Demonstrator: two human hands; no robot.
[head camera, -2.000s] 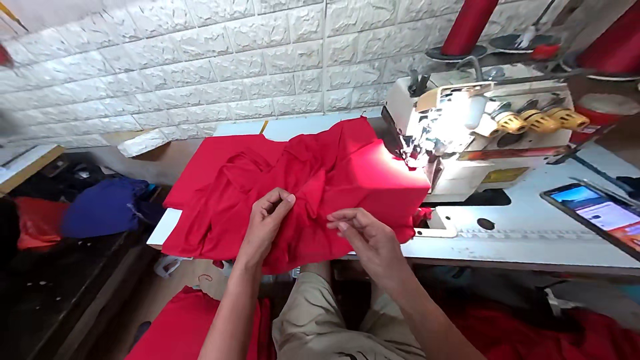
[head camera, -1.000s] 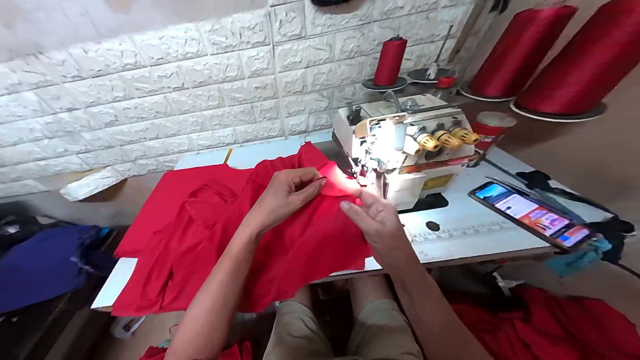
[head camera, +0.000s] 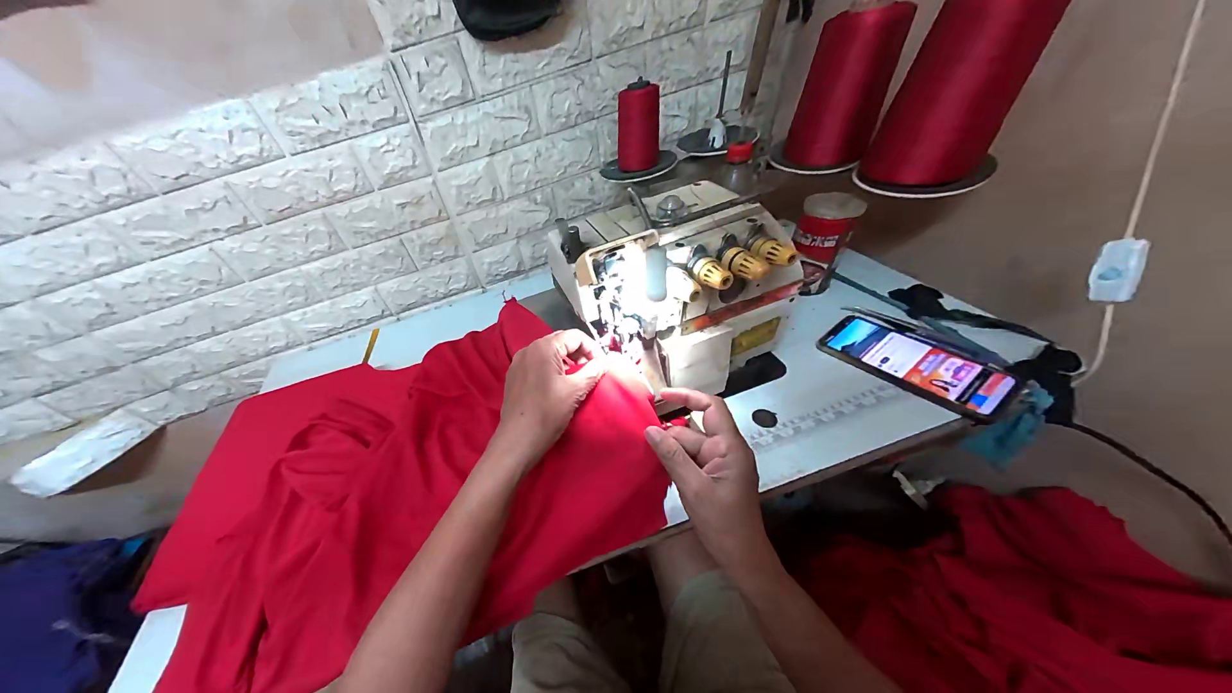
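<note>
Red fabric (head camera: 385, 481) lies in folds over the white sewing table (head camera: 818, 414), its right part reaching the needle area of an overlock sewing machine (head camera: 703, 298). My left hand (head camera: 549, 385) pinches the fabric just left of the lit needle area. At the fabric's right edge, in front of the machine, my right hand (head camera: 707, 462) has thumb and fingers close together on the cloth. The machine's lamp glare hides the presser foot and the exact edge of the fabric there.
A smartphone (head camera: 919, 366) lies at the table's right, near dark cloth strips (head camera: 1044, 371) and a red tin (head camera: 826, 241). Red thread cones (head camera: 962, 87) stand behind. More red fabric (head camera: 1011, 587) is piled below right, blue fabric (head camera: 67, 606) below left. A brick-patterned wall (head camera: 289, 212) backs the table.
Both hands and the fabric between them have moved right to the machine's needle area. Two seconds ago the hands were over the middle of the fabric. The view has shifted right.
</note>
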